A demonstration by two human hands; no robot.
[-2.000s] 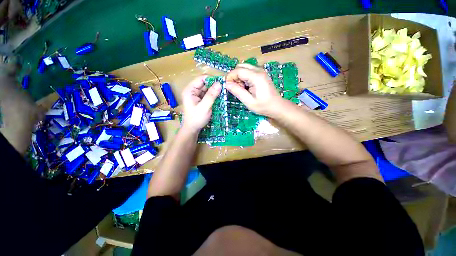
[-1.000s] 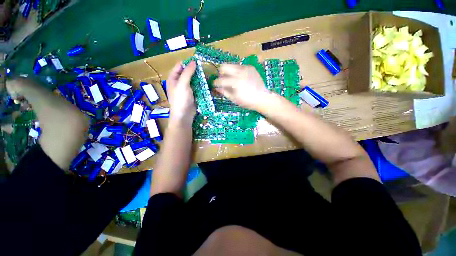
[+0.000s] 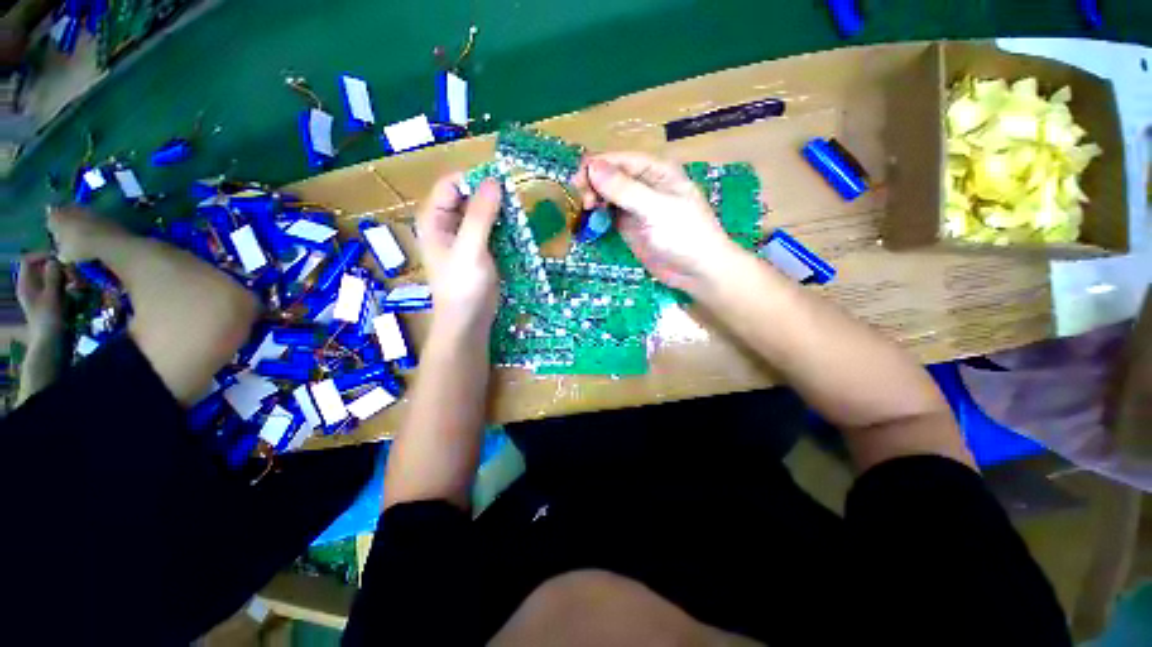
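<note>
My left hand [image 3: 461, 247] pinches a green circuit board strip [image 3: 518, 234] between thumb and fingers and holds it tilted over other boards. My right hand [image 3: 670, 225] has its thumb and fingertips closed on thin battery leads [image 3: 556, 186], which curve across to the strip's upper end. A small blue piece [image 3: 593, 226] shows just below my right fingertips; whether it is a whole battery pack is hard to tell. Overlapping PCB panels [image 3: 594, 341] lie on brown cardboard [image 3: 834, 303] under my hands. The exact joint of leads and strip is too small to see.
A large battery pile [image 3: 310, 322] lies at left, beside a neighbour's arm [image 3: 190, 297]. Several packs lie on the green surface [image 3: 569, 51] beyond. At right are two loose packs [image 3: 834, 167] and an open carton [image 3: 912, 152] of yellow pieces [image 3: 1017, 158]. A black strip [image 3: 725, 119] lies beyond the boards.
My right hand has moved right and its fingertips have lifted, and the leads and blue piece now show. The packs on the green surface have shifted left. The neighbour's arm has moved in over the pile.
</note>
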